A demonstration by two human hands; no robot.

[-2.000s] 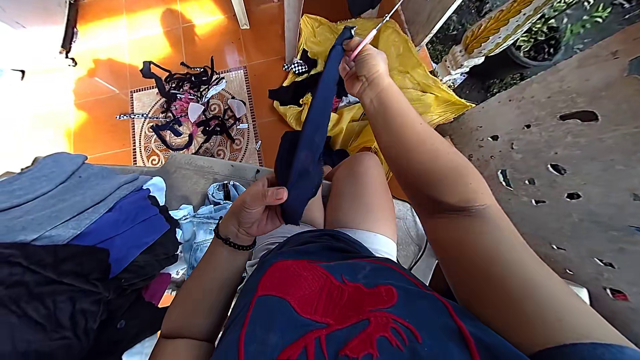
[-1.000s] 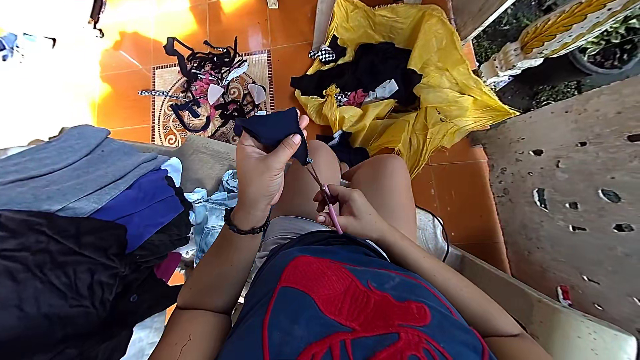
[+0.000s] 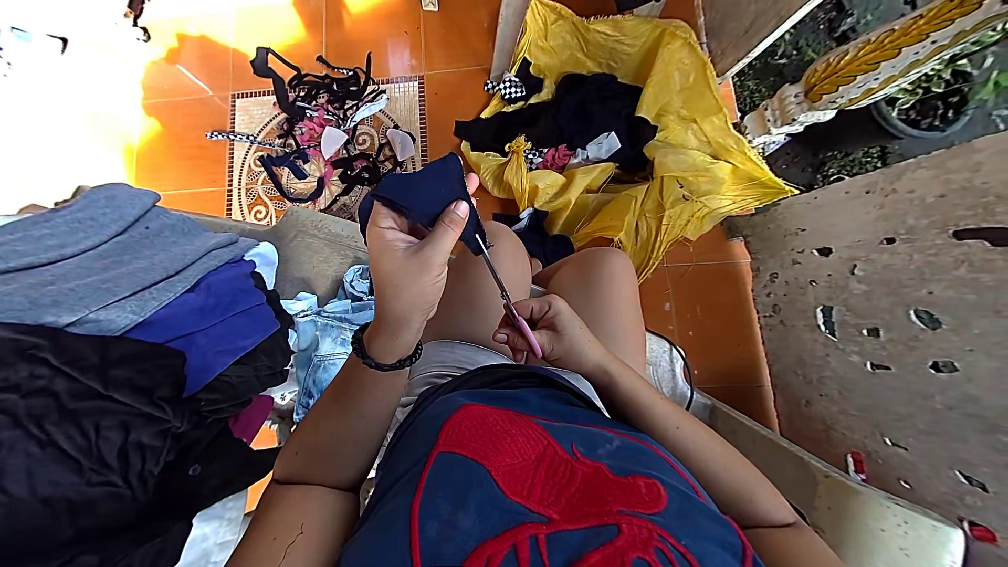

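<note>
My left hand (image 3: 417, 268) grips a navy piece of cloth (image 3: 425, 193), held up above my left knee with the thumb over its near side. In my right hand (image 3: 547, 331) are scissors with pink handles (image 3: 526, 334), low over my lap. Their narrow metal blades point up and to the left, and the tips meet the right edge of the cloth. The blades look nearly closed. Part of the handles is hidden by my fingers.
Folded grey garments (image 3: 102, 252) and black clothing (image 3: 94, 433) are stacked at left, beside light blue denim (image 3: 327, 346). Dark straps and scraps (image 3: 307, 150) lie on the tiled floor. A yellow woven sack (image 3: 685, 157) with dark cloth lies ahead. A pitted board (image 3: 882, 315) stands at right.
Two seconds ago a long navy strip was stretched between my hands, the right one far forward. My right hand has come back to my lap with the scissors, and the cloth is now bunched in my left.
</note>
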